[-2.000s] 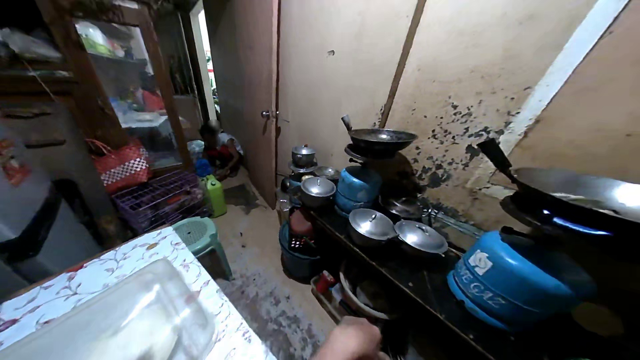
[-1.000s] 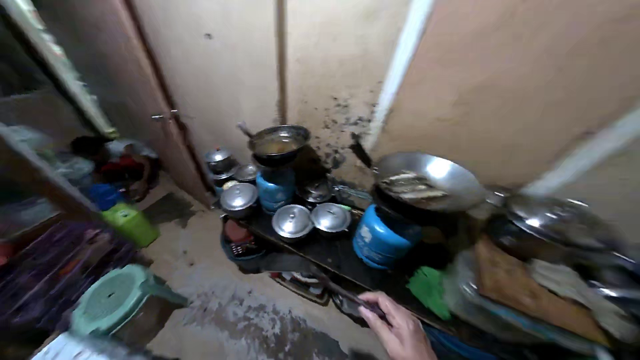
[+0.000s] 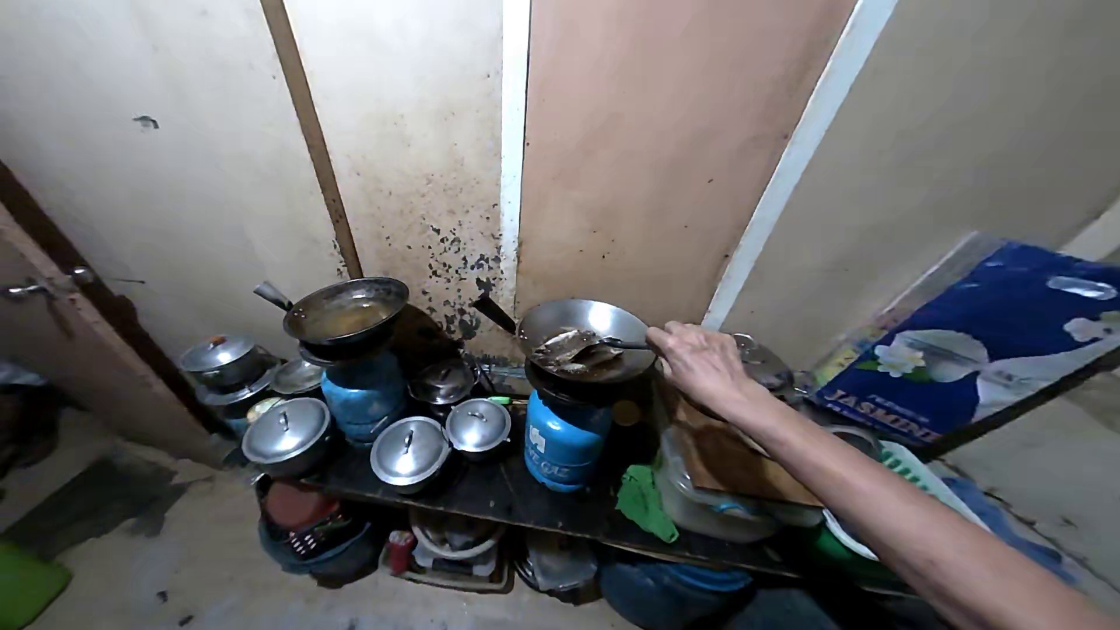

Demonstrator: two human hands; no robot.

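Note:
My right hand [image 3: 697, 360] grips the handle of a metal spatula [image 3: 626, 344], its far end in a wok [image 3: 586, 325] among pieces of fish [image 3: 577, 350]. The wok rests on a burner on top of a blue gas cylinder [image 3: 567, 442], its dark handle pointing up and left. At the left, a second pan [image 3: 346, 311] with a shallow layer of liquid sits on another blue gas cylinder [image 3: 363, 398]. My left hand is out of view.
Lidded metal pots [image 3: 410, 452] stand on the dark shelf [image 3: 499, 499] around the cylinders. Right of the wok are a green cloth [image 3: 646, 503], a plastic container [image 3: 726, 521] and a wooden board [image 3: 735, 464] under my forearm. Basins [image 3: 674, 595] sit below. A door [image 3: 96, 350] is at the left.
My right hand, low in front of the shelf with a utensil a second ago, has moved up to the wok, and the spatula now touches the fish. The view has swung right.

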